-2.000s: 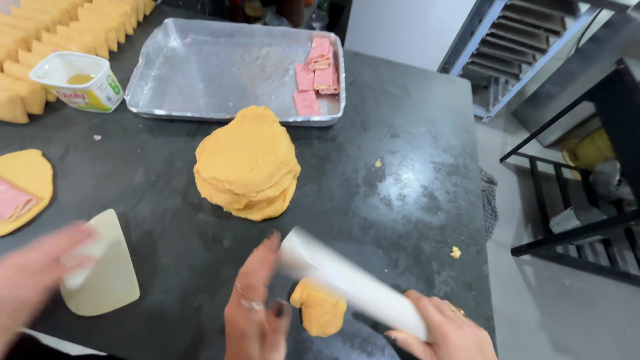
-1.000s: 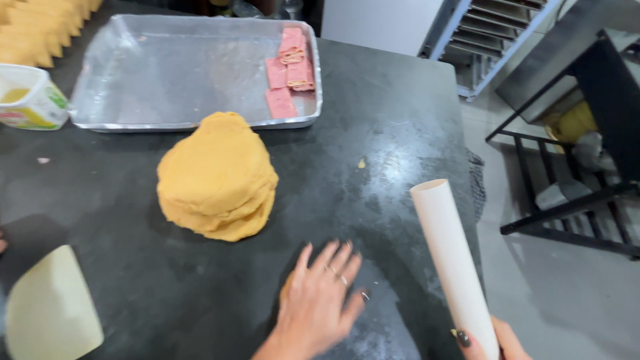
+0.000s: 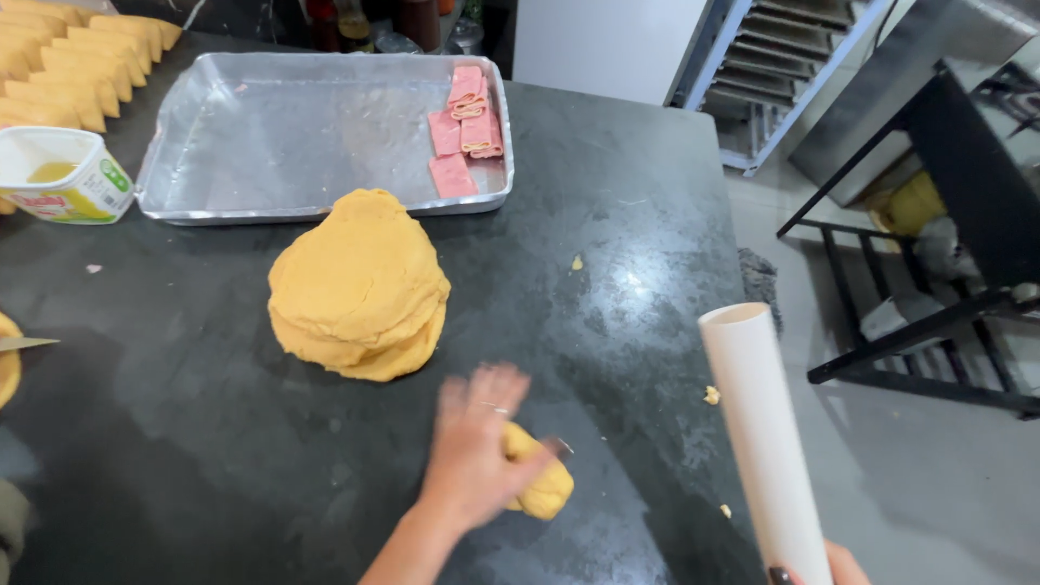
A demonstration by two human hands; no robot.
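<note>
My left hand (image 3: 479,455), blurred, is on or just over a small lump of yellow dough (image 3: 543,486) on the dark countertop; whether it grips the lump is unclear. At the lower right edge my right hand (image 3: 825,569) holds the lower end of a white hollow tube (image 3: 764,439), tilted upward. A stack of flattened yellow dough rounds (image 3: 357,280) lies beyond my left hand. Behind it is a metal baking tray (image 3: 268,146) with several folded pink ham slices (image 3: 463,134) along its right side.
A plastic tub (image 3: 69,183) with yellow contents stands left of the tray, before rows of shaped dough (image 3: 77,69). A knife tip (image 3: 28,344) lies over dough at the left edge. Dough crumbs (image 3: 712,396) lie near the counter's right edge; beyond are a black metal rack (image 3: 910,341) and shelving.
Two seconds ago both my hands were at the white tube above the dough lump. My left hand is now off the tube and at the lump; my right hand has moved right with the tube.
</note>
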